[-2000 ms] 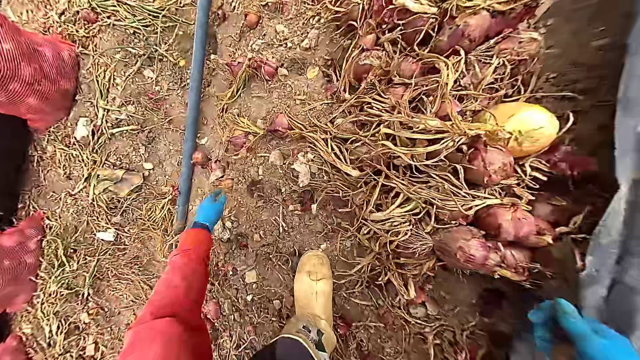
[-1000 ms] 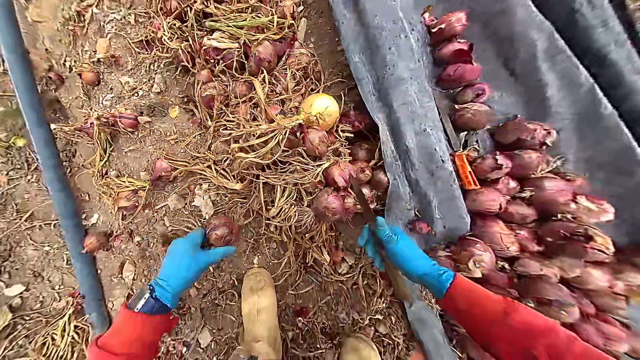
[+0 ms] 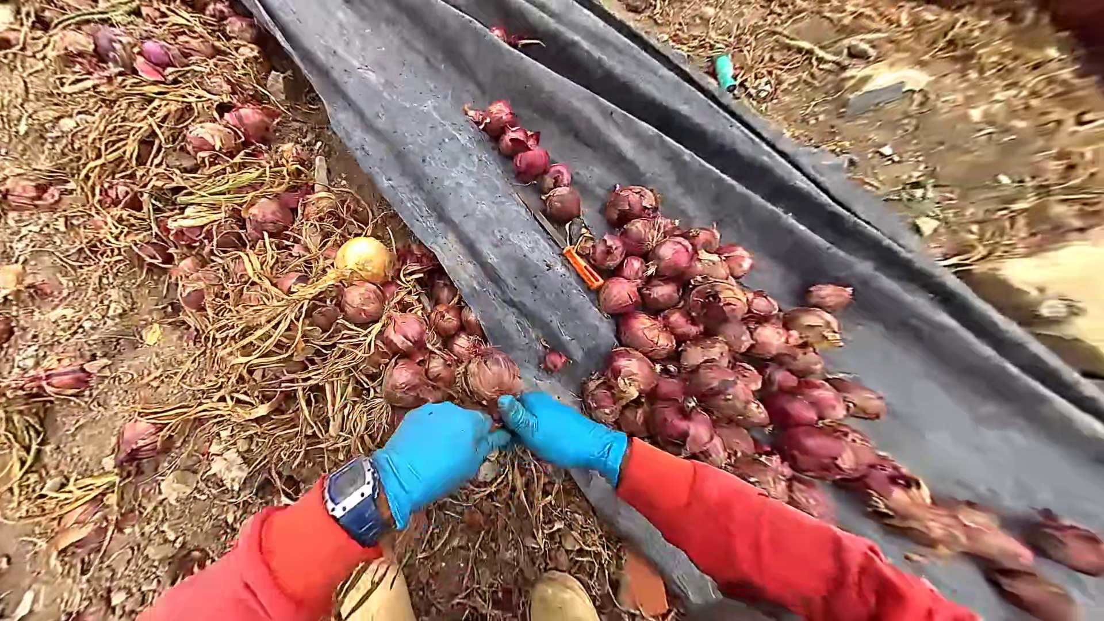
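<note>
My left hand (image 3: 440,457), in a blue glove, has its fingers curled at the lower end of a red onion (image 3: 493,375) whose roots face up. From the other side, my right hand (image 3: 559,434), also gloved in blue, meets it at the fingertips. A small brownish bit shows between them; what the right fingers grip is hidden. Other red onions (image 3: 405,332) with dry tops lie just beyond, beside a yellow onion (image 3: 364,260). Many red onions (image 3: 711,375) are heaped on dark grey sheeting (image 3: 483,233), near a tool with an orange handle (image 3: 583,268).
A small red onion (image 3: 555,360) lies near the sheeting's edge. Dry onion tops (image 3: 259,332) cover soil at left. My boots (image 3: 562,597) stand below. A turquoise object (image 3: 725,72) and a pale stone (image 3: 1048,289) are beyond the sheeting.
My hands, apart a second ago with the left one at an onion on the soil, have come together. The long dark thing at my right hand no longer shows. The view has swung right.
</note>
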